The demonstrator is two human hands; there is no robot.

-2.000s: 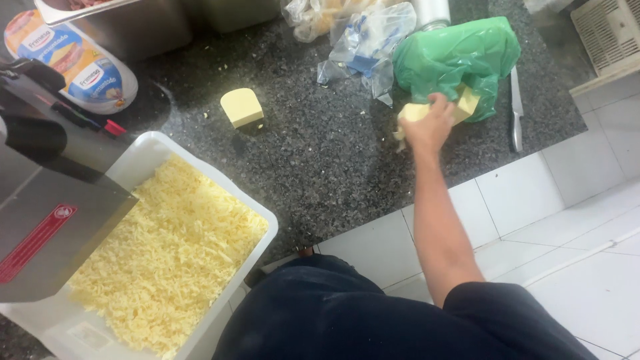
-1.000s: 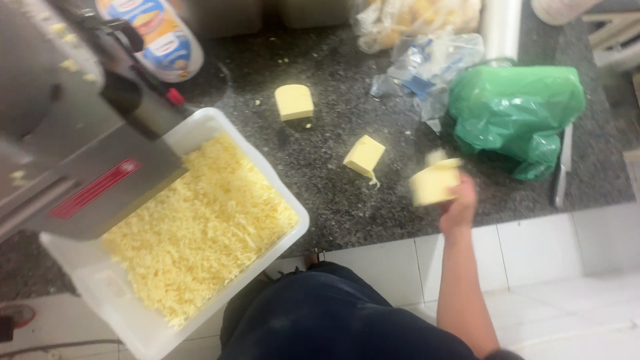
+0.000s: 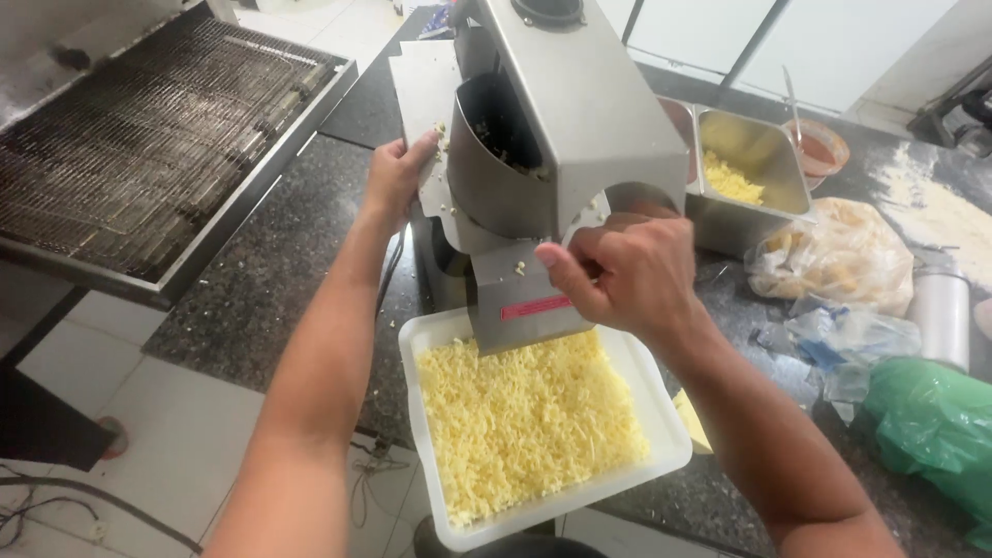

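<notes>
A stainless steel cheese grater machine (image 3: 612, 101) stands in front of me. My left hand (image 3: 399, 174) grips the edge of its metal side plate, thumb on top. My right hand (image 3: 635, 267) is curled at the round opening on the machine's right side; its fingertips are hidden, so what it holds does not show. Below the chute, a white plastic tub (image 3: 666, 457) holds a heap of grated cheese (image 3: 527, 418). Bits of cheese cling to the machine. Part of a cheese block (image 3: 692, 422) shows on the counter behind my right forearm.
A grill with a wire grate (image 3: 155, 139) is at the left. On the right are a steel container (image 3: 756, 151) with grated cheese, a bowl of sauce (image 3: 821, 151), a clear bag (image 3: 833, 248), a plastic film roll (image 3: 942, 314) and a green plastic bag (image 3: 934, 434) on the granite counter (image 3: 263, 279).
The view has swung left to the machine. My right hand, earlier holding a cheese block near the green bag, is now at the machine. My left hand has come into view on the side plate.
</notes>
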